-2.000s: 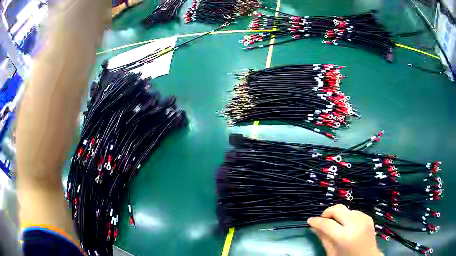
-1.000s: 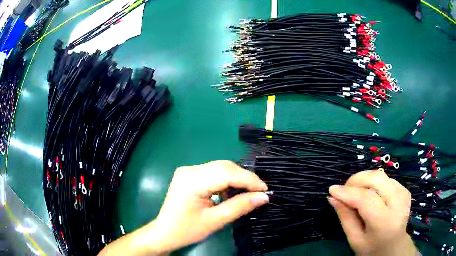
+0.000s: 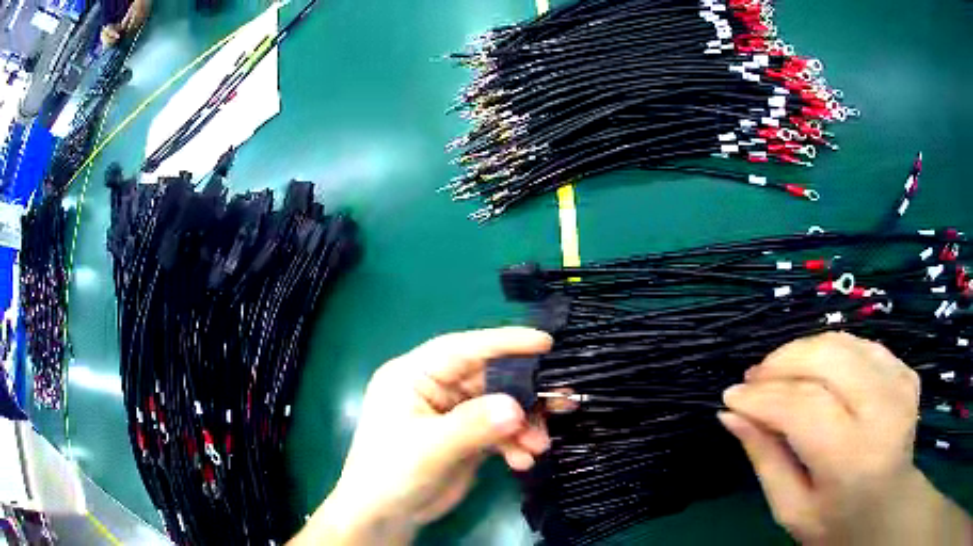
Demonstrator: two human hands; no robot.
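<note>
My left hand [image 3: 453,411] grips a black connector housing [image 3: 514,379] between thumb and fingers, above the left edge of the part-filled harnesses [image 3: 640,320]. My right hand [image 3: 822,416] pinches a thin black lead [image 3: 667,402]. The lead's bare metal tip [image 3: 560,397] points left at the right face of the housing. Whether the tip has entered the housing cannot be told. Another black housing [image 3: 523,282] lies at the top left of the part-filled harnesses, its wires running right to red and white ends.
A loose lead bundle [image 3: 619,101] lies beyond the hands, metal tips left, red ends right. A large harness pile [image 3: 213,320] lies at left. Behind it a white sheet [image 3: 219,101] carries dark leads. More harnesses lie at the far left edge.
My left hand has gone from pinching near the lead's tip to holding a housing. My right hand has moved slightly right, still on the lead. The view has shifted.
</note>
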